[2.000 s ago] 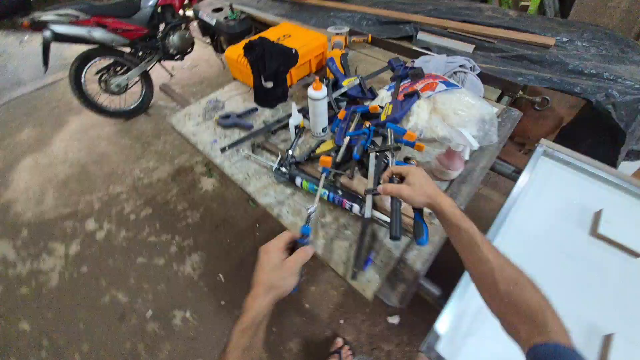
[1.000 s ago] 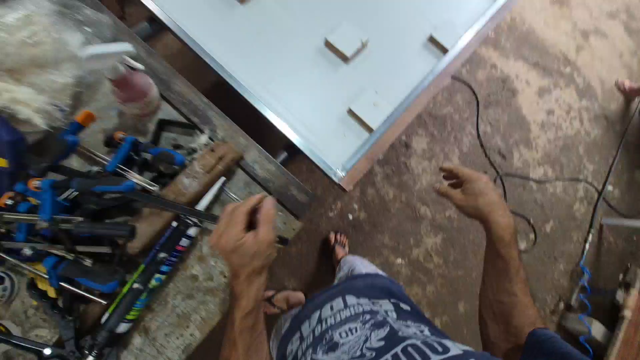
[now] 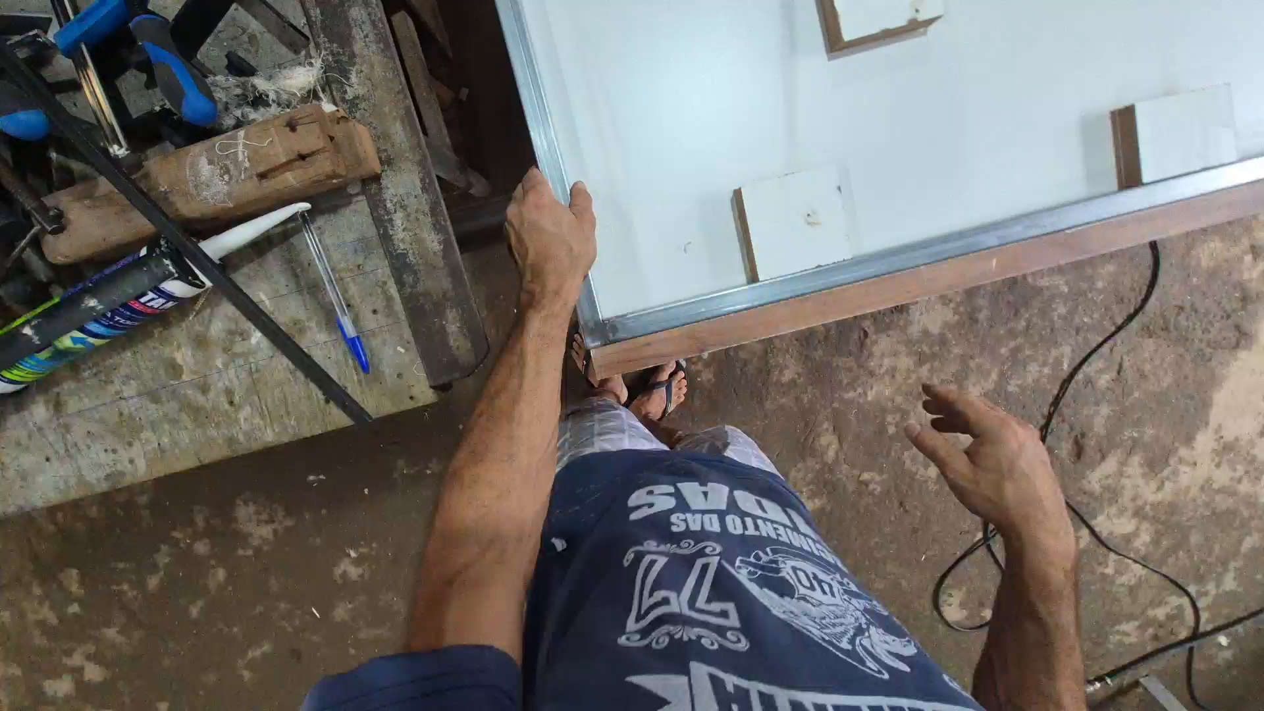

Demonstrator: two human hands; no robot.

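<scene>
My left hand (image 3: 551,237) is at the near left corner of a large white panel (image 3: 652,118); it grips the metal edging, with the thumb on the panel side and the fingertips partly hidden. The edging (image 3: 731,301) runs along a brown wooden side (image 3: 948,278). Small white-faced wooden blocks (image 3: 795,225) sit on the panel. My right hand (image 3: 987,459) hangs over the floor, right of my shirt, with fingers apart and nothing in it.
The wooden bench (image 3: 336,405) at left bears a sealant tube (image 3: 109,311), a blue-capped pen (image 3: 334,286), a wooden piece (image 3: 217,178), a black bar (image 3: 188,247) and blue-handled clamps (image 3: 173,69). A black cable (image 3: 1106,341) lies on the floor at right.
My left hand has gone from above the bench's edge to the panel's metal edging. Two seconds ago it held a blue-handled tool. The view has swung from the bench to the panel.
</scene>
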